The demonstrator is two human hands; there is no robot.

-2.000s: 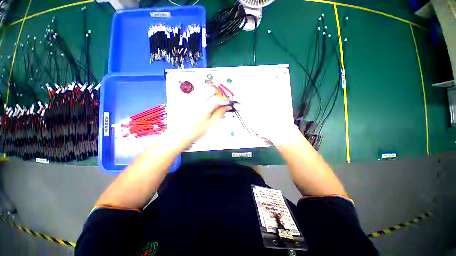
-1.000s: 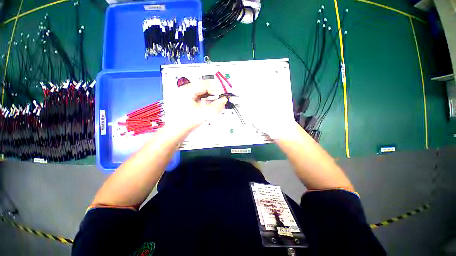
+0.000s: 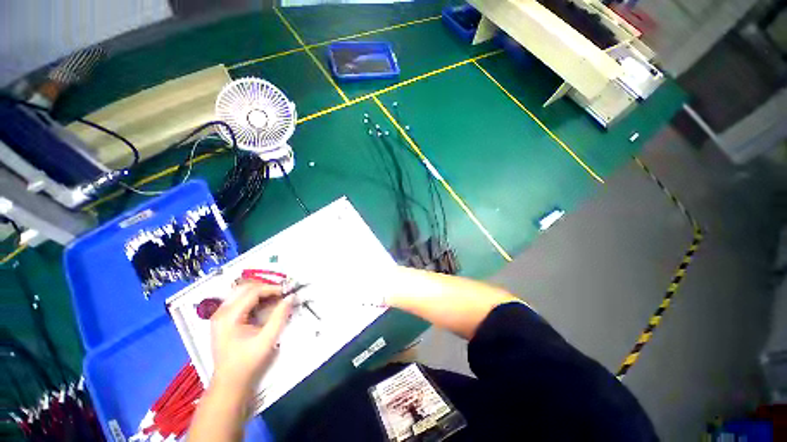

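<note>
The white assembly board (image 3: 345, 250) lies tilted in view. My left hand (image 3: 246, 332) is over its left part, thumb and fingers pinched at a small black connector piece (image 3: 295, 290). Short red lead wires (image 3: 263, 276) lie just beyond my fingertips. A thin dark cable (image 3: 310, 309) shows to the right of the piece. My right hand (image 3: 381, 285) is over the board's right part; it is washed out against the white, so its fingers and any hold are not clear. A dark red round spot (image 3: 208, 308) is left of my left hand.
Two blue bins (image 3: 91, 298) stand left, with black leads (image 3: 177, 250) and red leads (image 3: 177, 401). A white fan (image 3: 256, 116) and coiled black cable (image 3: 242, 186) are behind. Black cables (image 3: 423, 250) lie right of the board. A blue tray (image 3: 363, 60) and wooden shelf (image 3: 561, 39) are farther back.
The view has swung right and tilted up, bringing the whole fan, far tray and shelf into sight. My left hand stays at the small piece near the red leads.
</note>
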